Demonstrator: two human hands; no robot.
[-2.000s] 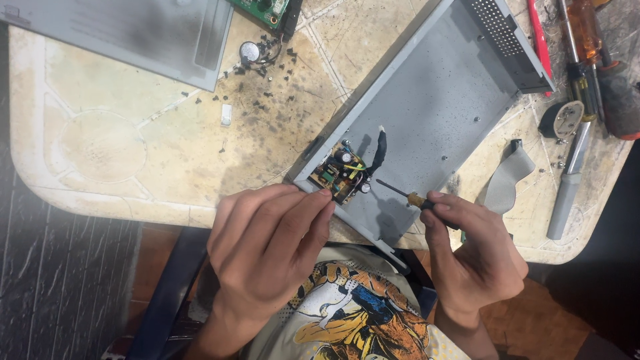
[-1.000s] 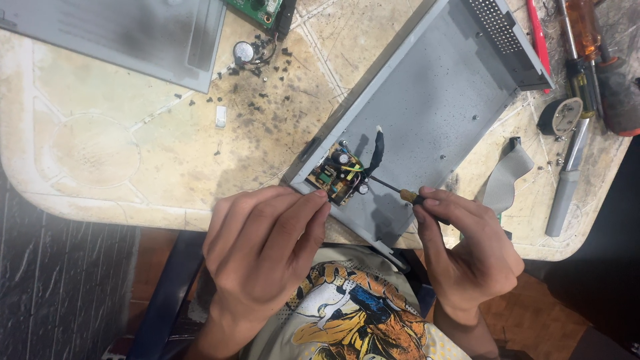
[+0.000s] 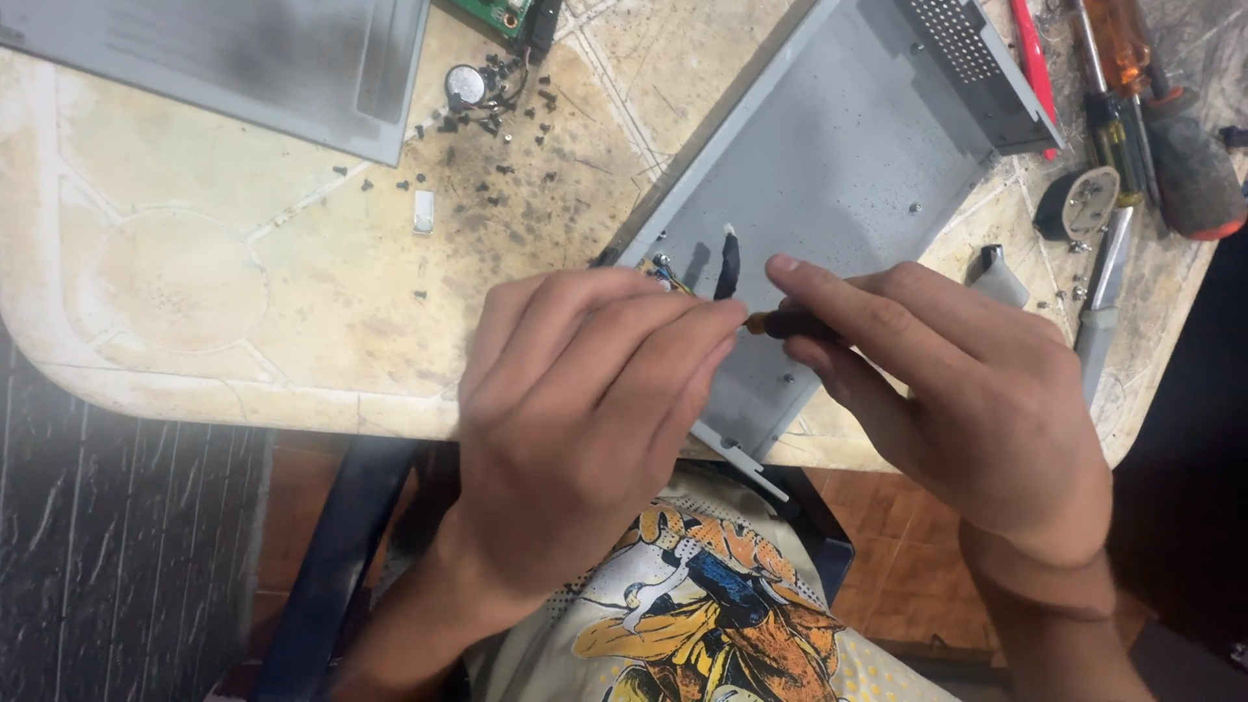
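Note:
A grey metal casing (image 3: 829,146) lies slantwise on the table. In its near left corner sits a small circuit board (image 3: 655,273), mostly covered by my left hand (image 3: 595,390). A black-sleeved cable (image 3: 728,263) rises beside that hand's fingertips. My right hand (image 3: 926,380) holds a small screwdriver (image 3: 790,324) by its dark handle between thumb and fingers. The screwdriver's shaft and tip are hidden behind my left fingers, so what the tip touches cannot be seen. Whether my left fingers grip anything is also hidden.
Small black screws (image 3: 492,185) lie scattered near a green circuit board (image 3: 497,15) and a grey metal panel (image 3: 292,78). At the right are a roll of tape (image 3: 1076,203) with screws on it, an orange-handled screwdriver (image 3: 1121,49), a grey-handled knife (image 3: 1100,331) and a ribbon cable (image 3: 996,278).
My left hand has moved right, from the board's near edge to over it, and now hides most of it. My right hand, holding the screwdriver, has its fingers spread more widely.

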